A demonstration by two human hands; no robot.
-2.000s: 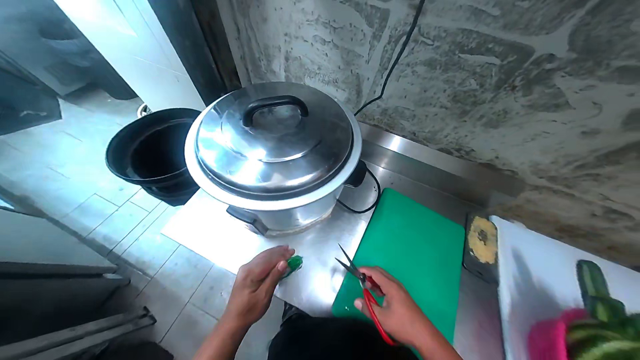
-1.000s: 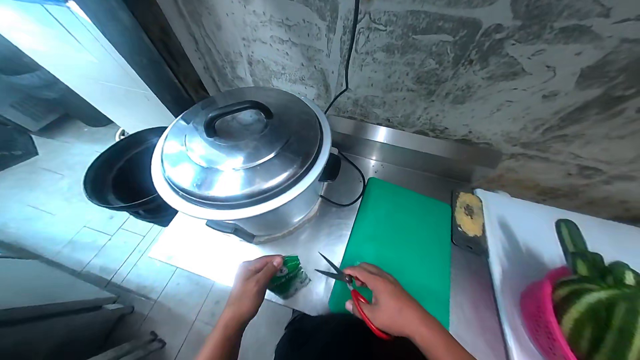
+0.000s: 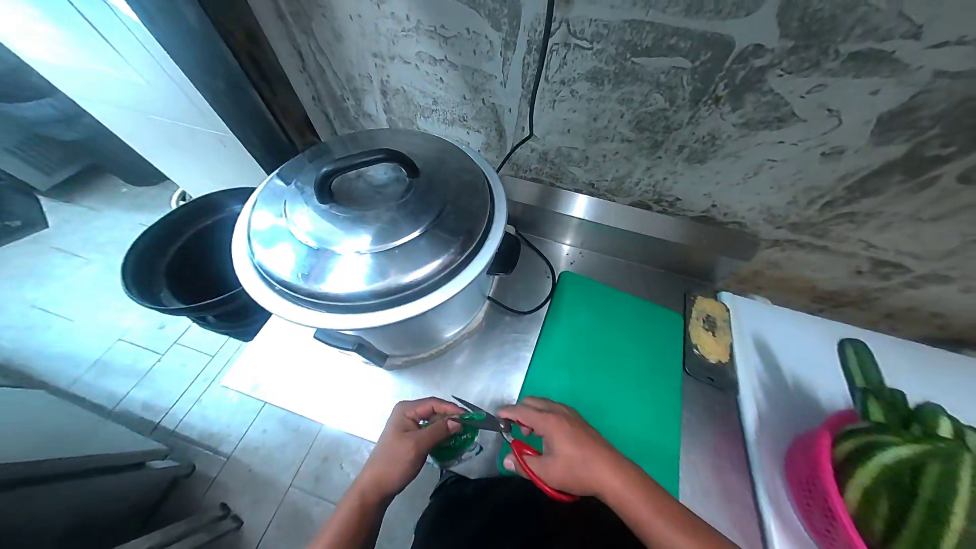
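My left hand pinches the top of a small green plastic packet, which hangs just below the fingers. Red-handled scissors are in my right hand, their blades parted at the packet's upper edge beside my left fingertips. Whether the blades have cut into the plastic cannot be told. Both hands are at the front edge of the steel counter, the right one over the near part of a green cutting board.
A large lidded electric cooker stands behind my left hand, its black cord looping to the right. Left of it is a black pan. A pink basket with striped watermelon sits on a white board at right.
The scissors have come to the packet's top edge; one second ago their blades stood just right of it. More of the packet shows than two seconds ago.
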